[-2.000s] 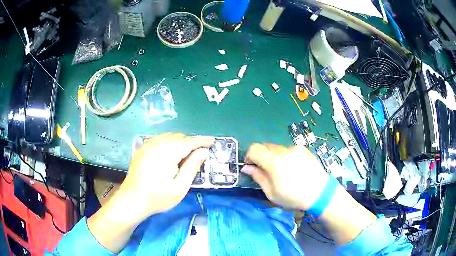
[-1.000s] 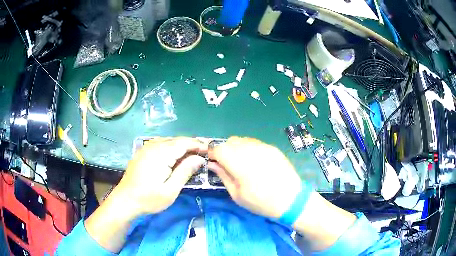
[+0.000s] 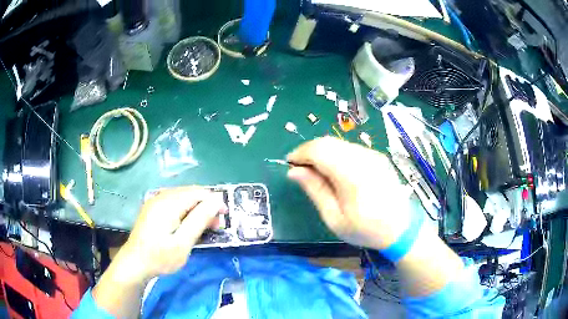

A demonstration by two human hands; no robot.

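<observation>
The phone housing (image 3: 251, 213) lies at the near edge of the green mat, its silver-white frame and camera end showing on the right. My left hand (image 3: 171, 224) rests over its left part, fingers bent onto the middle; what the fingertips hold, if anything, is hidden. My right hand (image 3: 349, 187) is raised over the mat, right of and above the housing. Its thumb and forefinger are pinched on a thin metal tool (image 3: 278, 162), likely tweezers, whose tip points left. I cannot tell whether the tip holds anything.
White scraps (image 3: 255, 118) lie mid-mat. A tape roll (image 3: 93, 140) and clear bag (image 3: 174, 151) are at left, with yellow-handled tools (image 3: 88, 168). Two round tins (image 3: 194, 58) stand at the far edge. A blue pen-like tool (image 3: 412, 146), white tape roll (image 3: 381, 71) and black fan (image 3: 445, 84) are at right.
My right hand has moved off the housing to the right and away from me, with the thin tool. My left hand stays on the housing. The whole view has shifted.
</observation>
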